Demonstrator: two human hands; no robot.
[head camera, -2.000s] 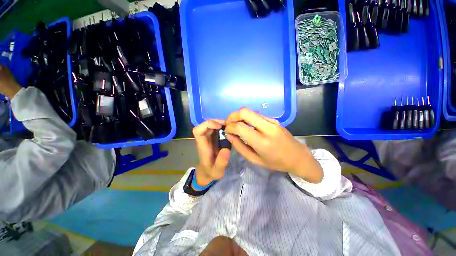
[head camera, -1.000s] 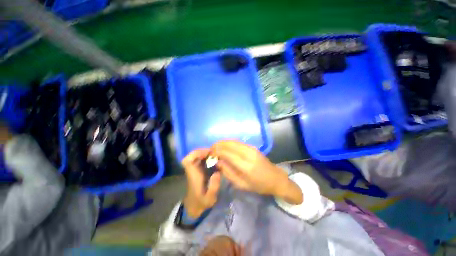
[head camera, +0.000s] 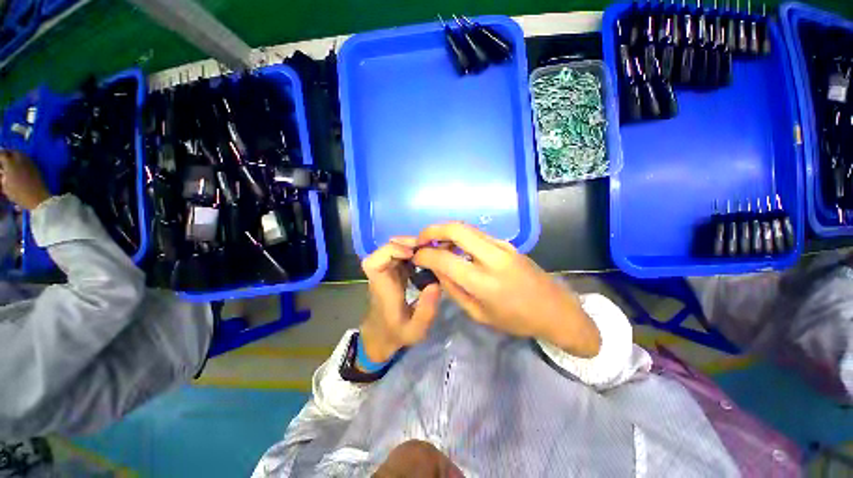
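Note:
A small black housing (head camera: 424, 277) is held between both hands, just in front of the near edge of the blue centre tray (head camera: 440, 140). Most of it is hidden by fingers. My left hand (head camera: 391, 303) grips it from the left, thumb in front; a blue band and a dark band are on that wrist. My right hand (head camera: 500, 285) reaches over from the right with its fingertips on the housing's upper part. Whether a circuit board is in it cannot be told.
Three black units (head camera: 474, 45) lie at the centre tray's top. A clear box of green pieces (head camera: 571, 121) stands beside it. The right tray (head camera: 706, 168) holds rows of black units. Left bins (head camera: 224, 177) are heaped with black parts. A neighbour's hand (head camera: 22, 179) shows far left.
The view has tilted and shifted, then largely returned. Both hands stay together on the housing; the light piece seen between the fingers earlier is now hidden.

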